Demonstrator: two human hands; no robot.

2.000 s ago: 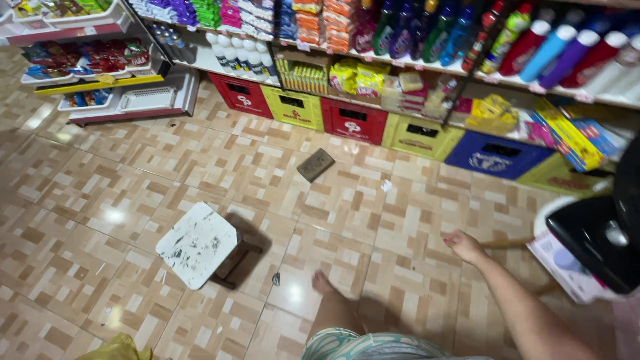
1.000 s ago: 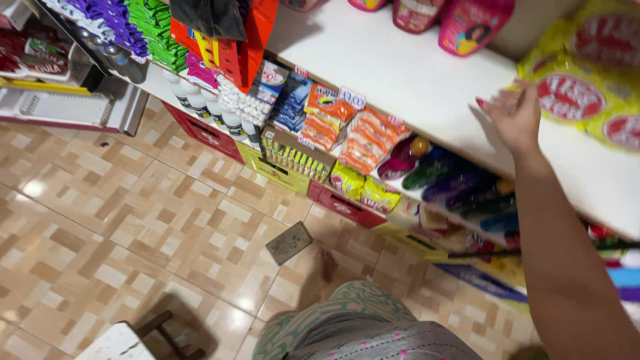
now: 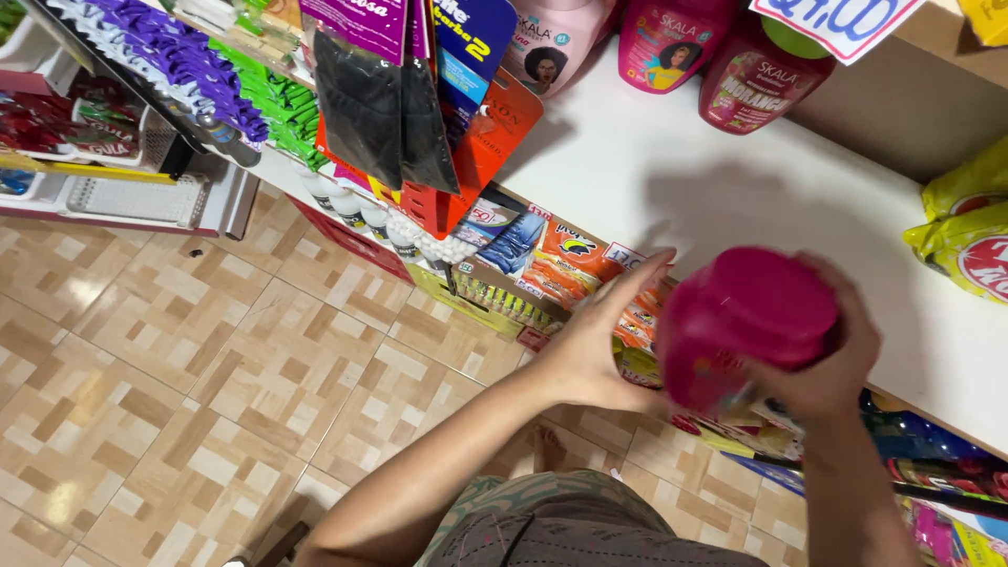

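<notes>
My right hand (image 3: 827,362) grips a magenta plastic jar with a wide lid (image 3: 776,307), slightly blurred, in front of the white shelf (image 3: 709,189). To the left of the jar, my left hand (image 3: 594,346) has its fingers spread and holds nothing; its lower edge is close to the jar, and whether they touch I cannot tell. Skala hair product bottles stand at the back of the shelf: a pale pink one (image 3: 551,47), a bright pink one (image 3: 669,43) and a dark red one (image 3: 760,83).
Hanging packs (image 3: 386,102) jut out at the shelf's left. Yellow packages (image 3: 969,228) lie at its right end. Below are orange packs (image 3: 563,264), white bottles (image 3: 346,205) and a yellow crate (image 3: 465,303). A stool leg (image 3: 283,543) shows at the bottom edge, over the tiled floor (image 3: 236,378).
The magenta jar is now in my right hand, which was empty over the shelf a second ago. My left hand has come into view. The view has moved closer to the shelf.
</notes>
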